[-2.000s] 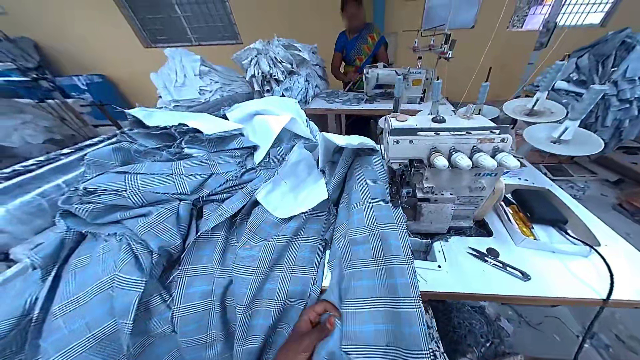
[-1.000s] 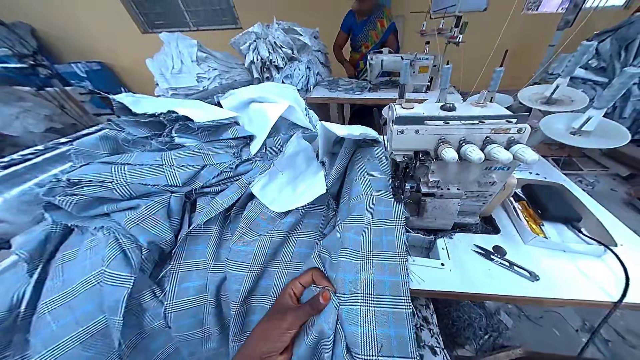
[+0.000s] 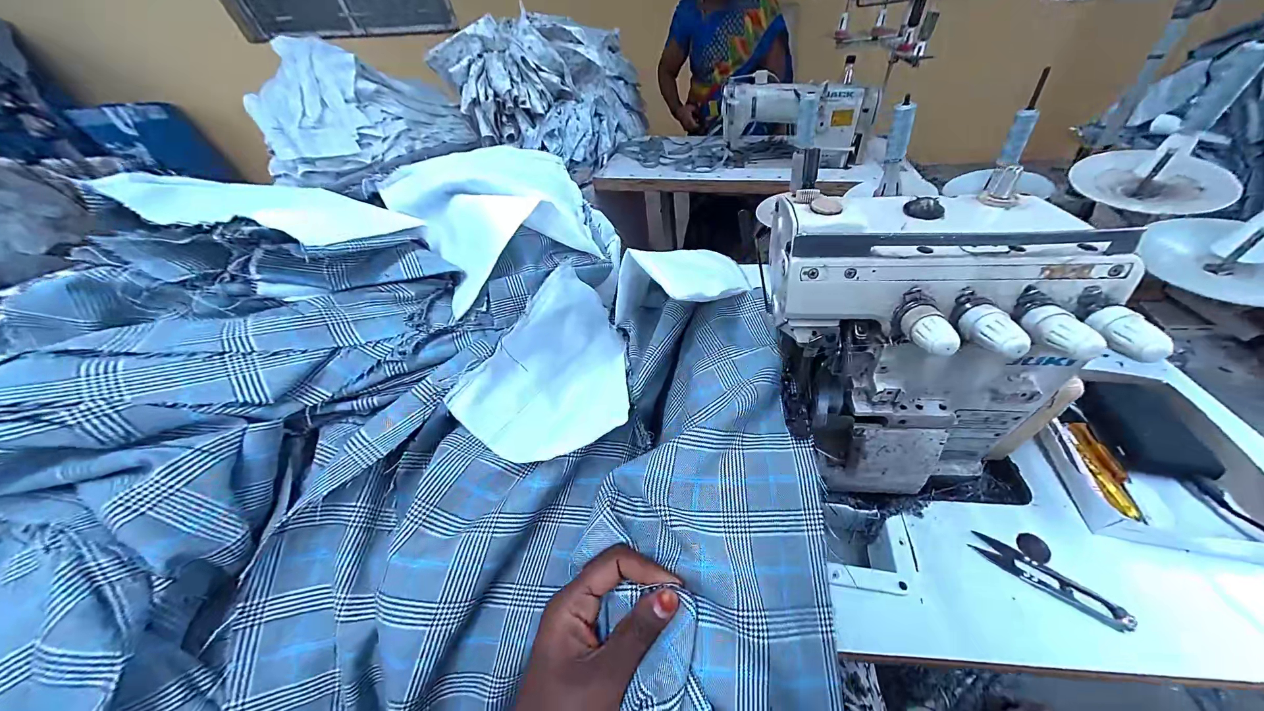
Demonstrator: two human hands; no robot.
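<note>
My left hand (image 3: 602,632) reaches in from the bottom middle, its thumb and index finger pinching a fold of blue-grey checked fabric (image 3: 731,494). That fabric lies in a large rumpled heap across the left and centre, with its right side along the overlock sewing machine (image 3: 958,267). White cloth pieces (image 3: 553,375) lie over the checked layers, above my hand. The machine's needle area is partly hidden by the fabric and the machine parts. My right hand does not appear.
Thread snips (image 3: 1057,583) lie on the white machine table (image 3: 948,622), near an open box (image 3: 1096,484) with a black object. Behind stand another sewing machine (image 3: 790,114), a person (image 3: 726,59) and piled cloth (image 3: 543,79). Thread stands (image 3: 1155,183) rise at the right.
Since the earliest frame, my left hand has come further into view from the bottom edge and still pinches the checked fabric. A fold there is now raised around its fingertips.
</note>
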